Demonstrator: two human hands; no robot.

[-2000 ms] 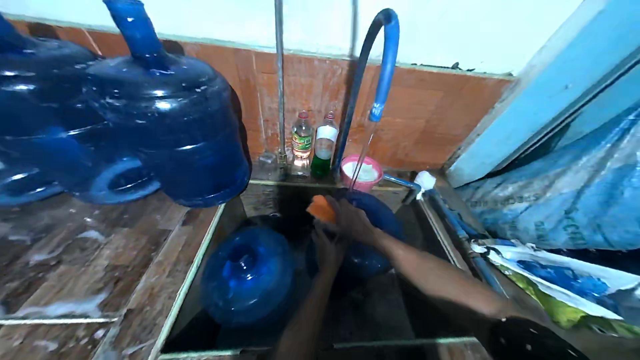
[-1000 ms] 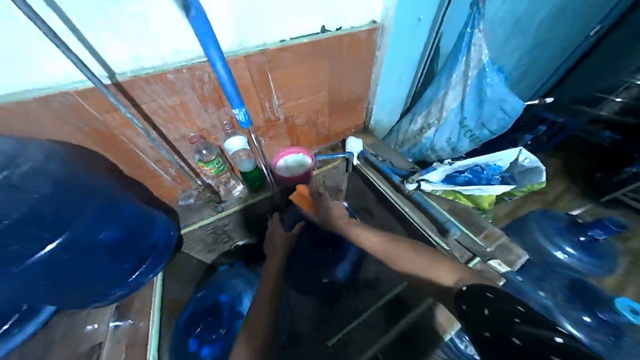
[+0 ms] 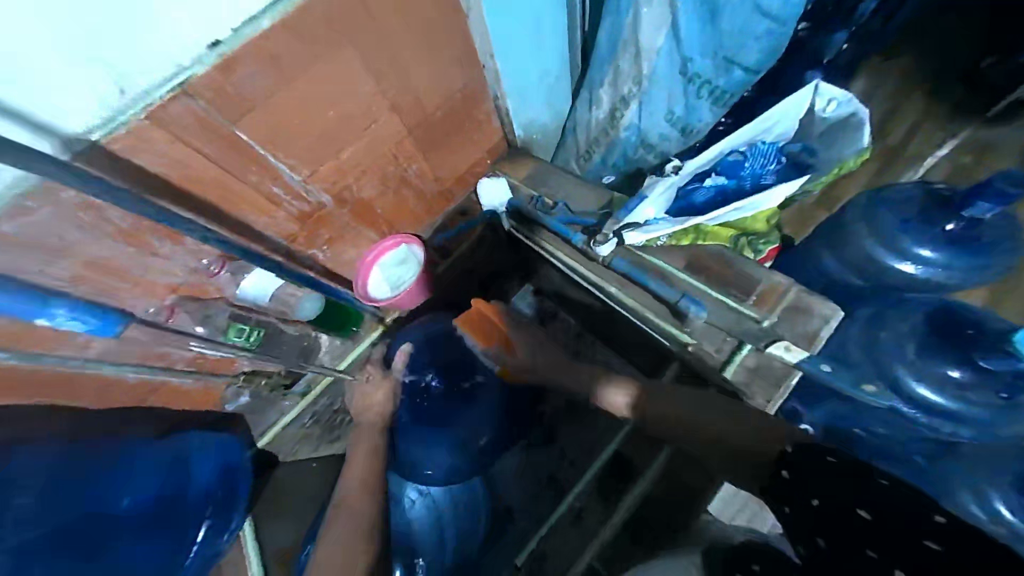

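Observation:
A blue plastic water jug (image 3: 452, 416) lies in the dark tiled basin under my hands. My left hand (image 3: 376, 388) rests against the jug's left side, thumb and fingers apart. In my right hand (image 3: 524, 348) is an orange sponge (image 3: 488, 326), pressed against the jug's upper right side. Just beyond the jug stands a pink tub (image 3: 394, 272) with white contents. A bottle with green liquid (image 3: 336, 316) and a clear labelled bottle (image 3: 244, 336) are at the wall. A blue hose (image 3: 68, 306) comes in from the left with a thin stream of water from its end.
Another blue jug (image 3: 120, 504) is at the lower left. Several blue jugs (image 3: 904, 236) stand at the right, beyond the basin's tiled edge (image 3: 748, 296). A blue pipe (image 3: 640, 276) runs along that edge, near an open white bag (image 3: 836, 124) and a large blue sack (image 3: 672, 80).
The view has swung strongly to the right. My left hand, close to the right hand earlier, is now apart from it at the jug's left side. The orange sponge stays in my right hand.

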